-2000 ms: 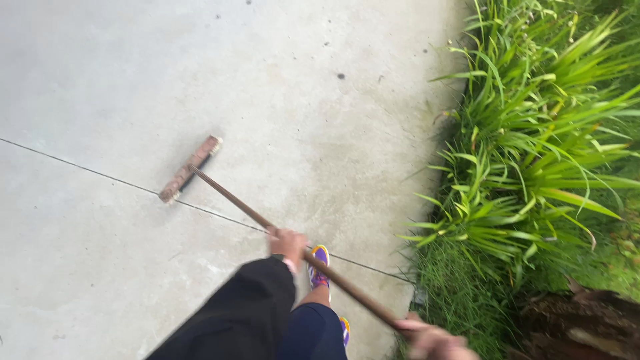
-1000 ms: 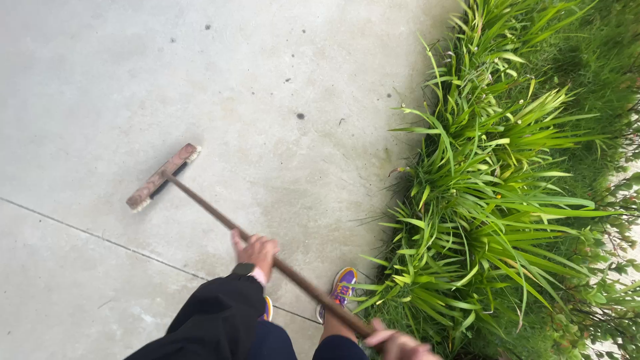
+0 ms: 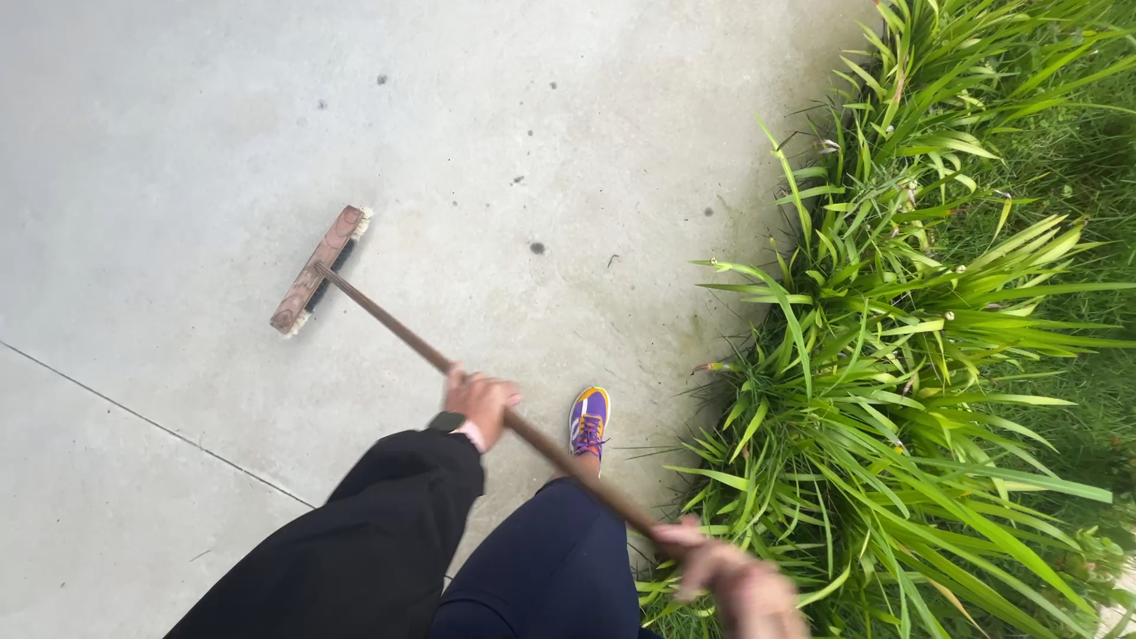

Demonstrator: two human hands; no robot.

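Observation:
A push broom with a wooden head [image 3: 318,271] and pale and dark bristles rests on the concrete at the left of the view. Its long brown handle [image 3: 390,323] slants down to the right, across my body. My left hand [image 3: 482,404], below a black sleeve and a dark watch, grips the handle about midway. Near the handle's upper end, at the lower right, my right hand [image 3: 728,572] is closed around it, blurred.
Concrete paving [image 3: 497,106] with dark spots spreads ahead, crossed by a joint line at the lower left. Long-leaved green plants [image 3: 887,355] border it on the right and lean over the edge. My purple and orange shoe [image 3: 589,419] stands near them.
The view has moved forward along the paving, and the joint line now lies lower than the broom head, which was over it two seconds ago. Both hands have stayed on the handle.

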